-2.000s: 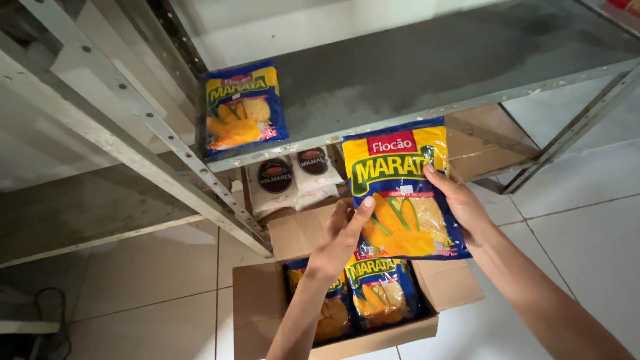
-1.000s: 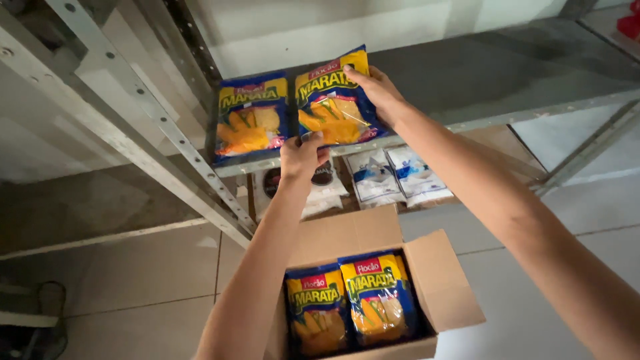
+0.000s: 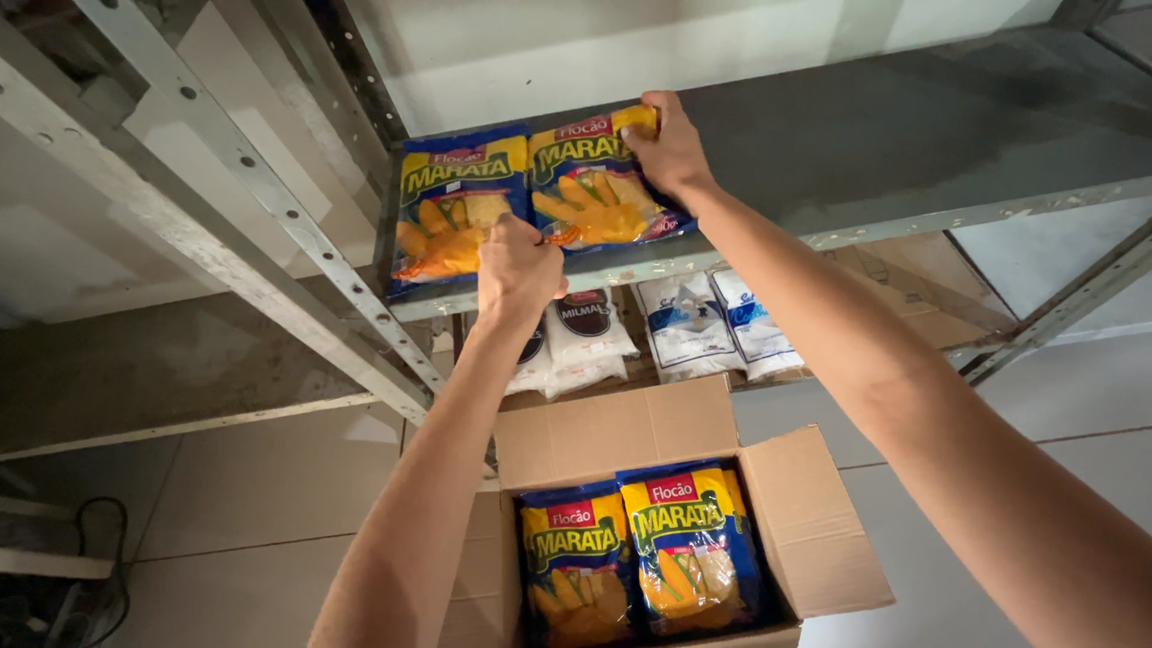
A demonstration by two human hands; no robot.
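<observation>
Two yellow-and-blue Maratá Flocão corn flake bags lie side by side at the left end of a grey metal shelf [image 3: 882,135]. My right hand [image 3: 670,148] grips the top right corner of the right bag [image 3: 589,184]. At the lower left corner of that same bag, my left hand [image 3: 522,265] pinches its edge, close against the left bag [image 3: 454,193]. Below, an open cardboard box [image 3: 823,531] holds more such bags, with a left one [image 3: 576,558] and a right one [image 3: 688,549] on top.
White Milmares packs [image 3: 589,333] and white-and-blue salt bags [image 3: 688,328] lie on a lower shelf, beside flat cardboard [image 3: 918,279]. A perforated metal upright [image 3: 270,189] stands left of the bags. A black cable [image 3: 121,549] hangs at lower left.
Two seconds ago both hands held the right bag above the box. It has moved up and left and now lies on the shelf beside the other bag, with both hands still on it.
</observation>
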